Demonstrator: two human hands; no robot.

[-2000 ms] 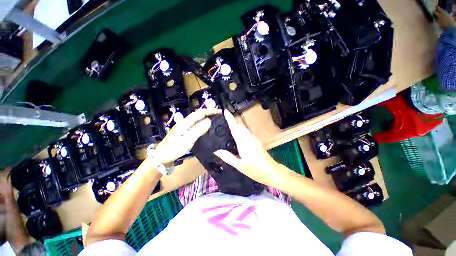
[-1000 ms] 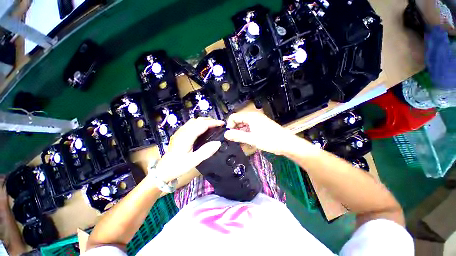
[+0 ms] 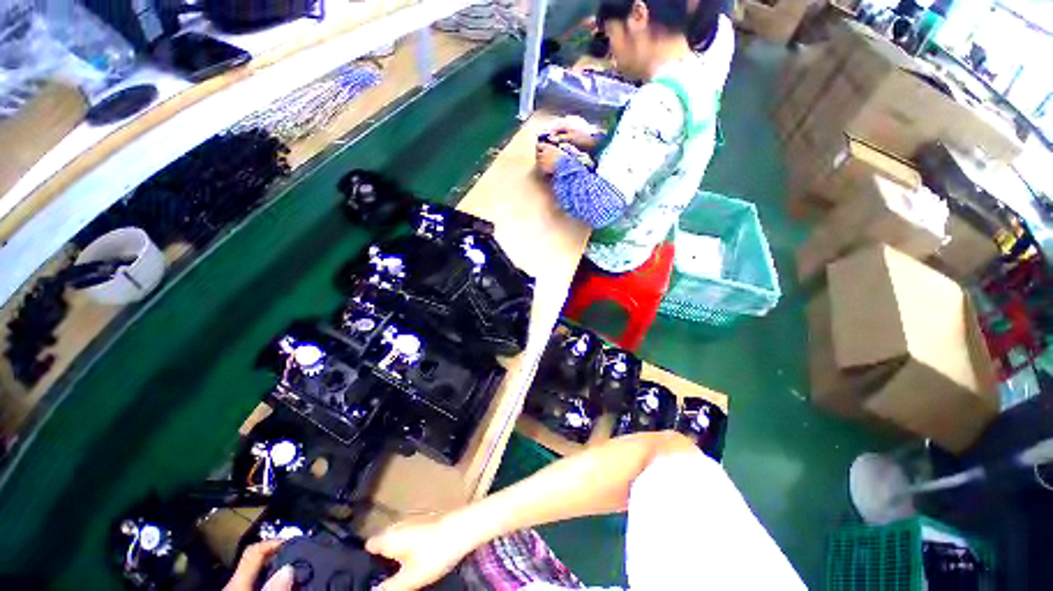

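A black housing cover (image 3: 329,563) with round recesses is at the bottom edge, partly cut off. My left hand (image 3: 261,568) is on its left side, only the fingers in the picture. My right hand (image 3: 422,547) is on its right side, fingers against the edge. Open black housing sub-assemblies (image 3: 433,375) with silver-white discs and thin wires lie stacked on the tan bench (image 3: 508,398) just beyond my hands. Another open housing (image 3: 150,554) is at the lower left.
A person (image 3: 658,139) sits on a red stool (image 3: 624,303) at the far bench end. A green crate (image 3: 727,260) stands behind them. More housings lie on cardboard (image 3: 687,387) below the bench. The green conveyor (image 3: 219,346) runs left. Cardboard boxes (image 3: 906,346) are at the right.
The view has swung to the right and up, showing the other worker and boxes. The cover and my hands now sit at the bottom edge. My right hand has moved from the cover's end to its side.
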